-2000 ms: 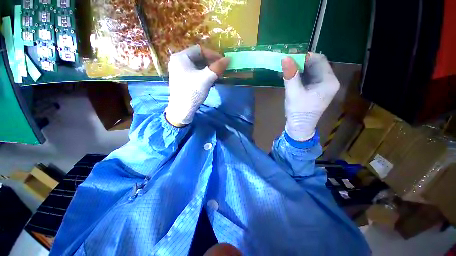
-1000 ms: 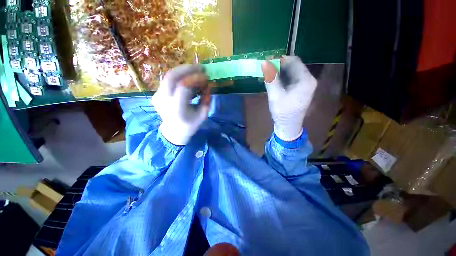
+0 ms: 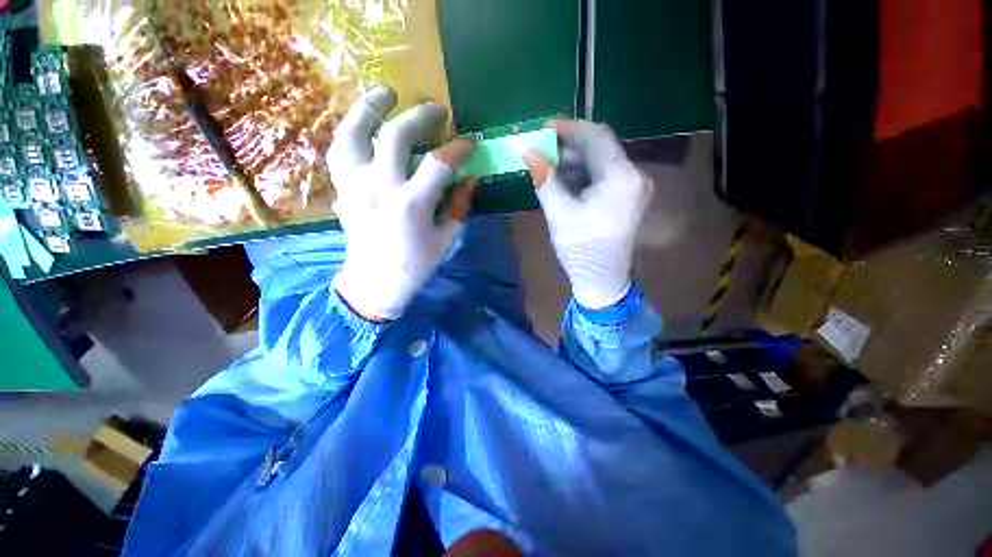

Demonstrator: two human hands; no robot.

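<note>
A pale green strip lies along a narrow green circuit board strip, whose edge shows just above it, at the bench's front edge. My right hand, in a white glove with bare fingertips, pinches the right end between thumb and fingers. My left hand, gloved the same way, has its thumb and a finger at the left end, with its other fingers raised and spread. The left fingers hide that end of the strip.
Green circuit board panels and loose pale green strips lie at the left. Amber-brown pieces lie on an amber sheet behind my left hand. A black tray with a red sheet stands right; cardboard boxes are beyond.
The view has shifted, so the bench things sit further left. My left hand has opened its outer fingers, and my hands are closer together along the strip.
</note>
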